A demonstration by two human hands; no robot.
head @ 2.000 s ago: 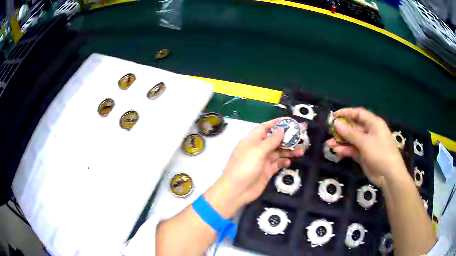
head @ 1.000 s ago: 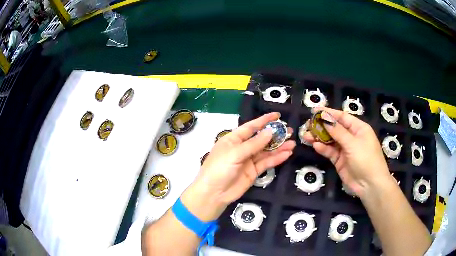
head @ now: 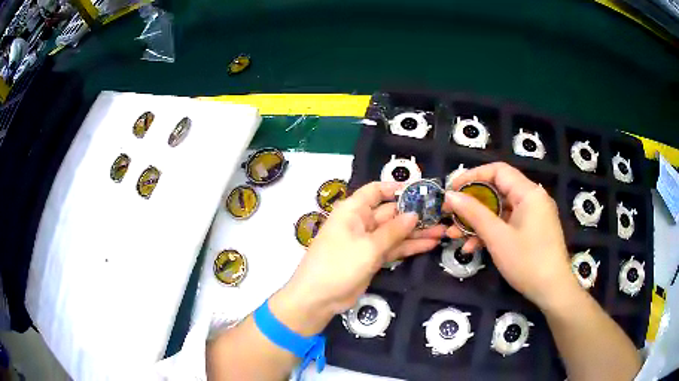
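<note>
My left hand (head: pixel 372 231), with a blue wrist band (head: pixel 285 333), holds a shiny bluish-silver round module (head: pixel 422 203) between thumb and fingers. My right hand (head: pixel 514 223) holds an amber-gold disc (head: pixel 479 207) with a dark rim, close beside the silvery module. Whether the two touch is unclear. Both hands are over a black foam tray (head: pixel 417 292), whose pockets hold silvery-white watch cases (head: pixel 448 330) with dark dotted centres. My hands hide some of the pockets.
Several amber discs (head: pixel 242 202) lie on a white mat left of the tray. A white foam sheet (head: pixel 112 260) further left bears several more. One amber disc (head: pixel 239 64) and a clear plastic piece (head: pixel 157 36) lie on the green bench (head: pixel 335 52). Black trays stand at far left.
The amber disc in my right hand has turned its flat face more toward me and come closer to the silvery module. The silvery module also faces me more squarely. The view has shifted.
</note>
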